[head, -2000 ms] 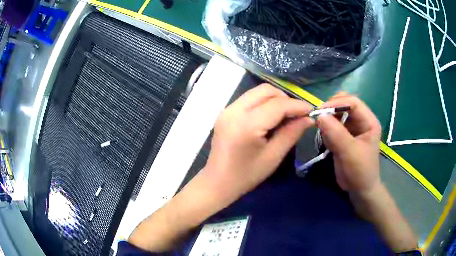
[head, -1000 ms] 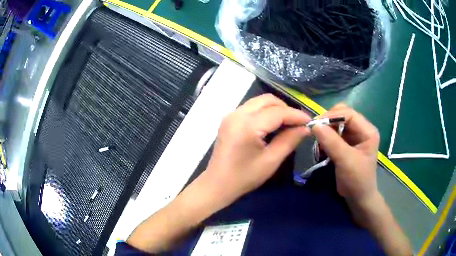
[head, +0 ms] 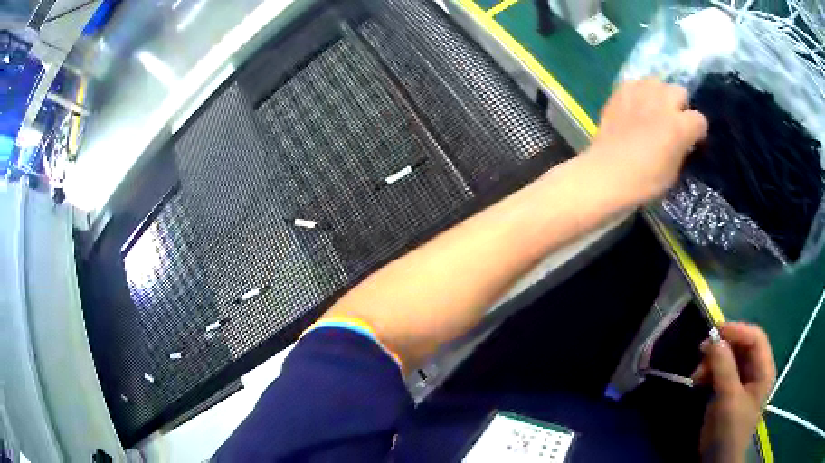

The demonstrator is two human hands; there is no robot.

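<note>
My left hand [head: 647, 136] is at the near left rim of the clear plastic bag [head: 715, 222], its fingertips beside the black pieces [head: 760, 154]; whether it holds one is hidden. My right hand [head: 737, 384] is low at the right, by the yellow-edged mat, with finger and thumb closed on the white marker tubing [head: 669, 375], which trails left from it. A small white end [head: 715, 335] shows at the fingertips. Several sleeved pieces lie spaced out on the mesh conveyor; the nearest is large and white with dark ends [head: 398, 174].
The black mesh conveyor [head: 217, 181] fills the left, with a pale metal frame beside it. My left forearm crosses over its near edge. More white tubing [head: 801, 339] lies on the green mat at right and behind the bag. A small white label [head: 597, 29] lies at the back.
The hands have parted: my left hand has moved up to the bag, my right stays low with the tubing. The view has swung left, and another sleeved piece shows on the mesh.
</note>
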